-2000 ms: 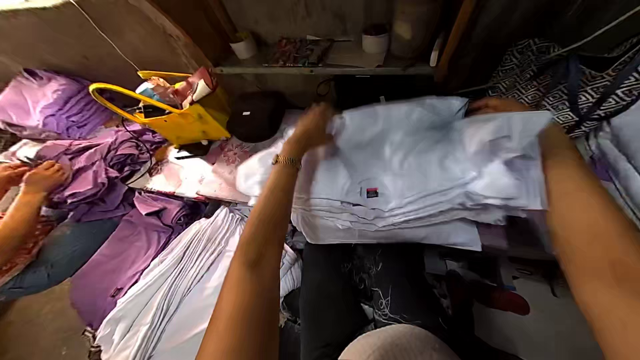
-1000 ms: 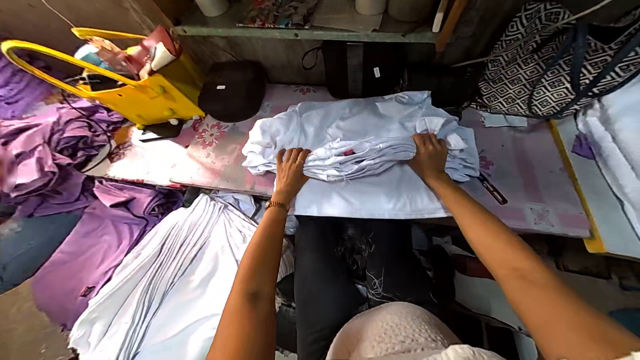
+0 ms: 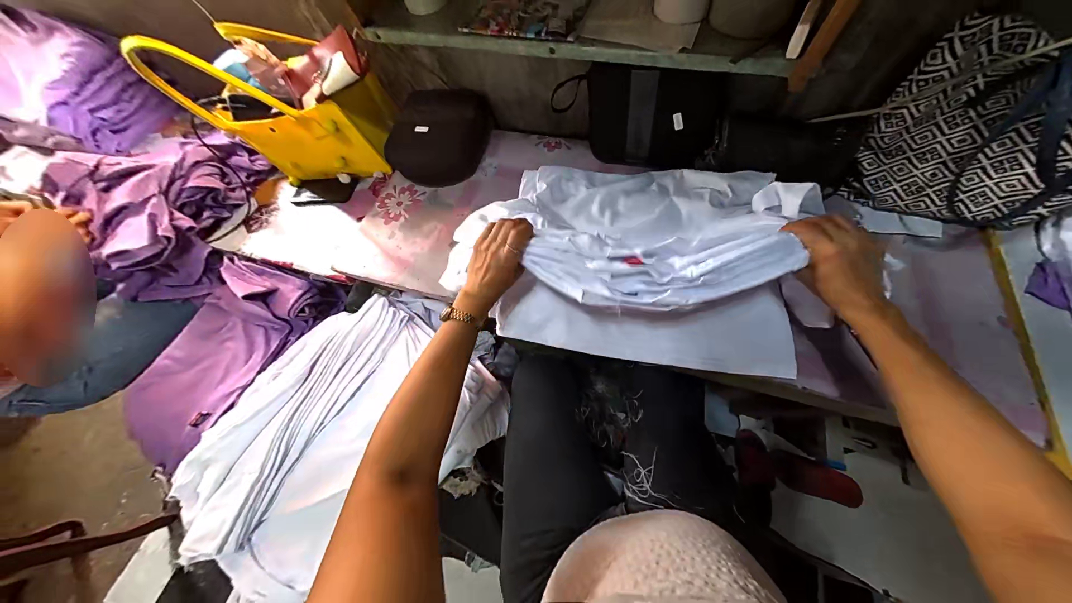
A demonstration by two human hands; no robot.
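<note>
A pile of white garments lies bunched across the table in front of me, with a small red label showing near its middle. My left hand, with a metal watch on the wrist, grips the pile's left edge. At the right edge, my right hand is closed around the gathered cloth. Below the bunched part, a flat white fabric layer spreads to the table's front edge. Thumbs and some fingertips are hidden in the folds.
A yellow bag, a dark case and a black pouch stand behind. A patterned bag is at right. White cloths hang lower left beside purple garments. A person sits at far left. Thread scraps lie on my lap.
Two seconds ago the white garments were spread flatter and my hands were moving over them. They are now bunched between both hands, much as one second ago.
</note>
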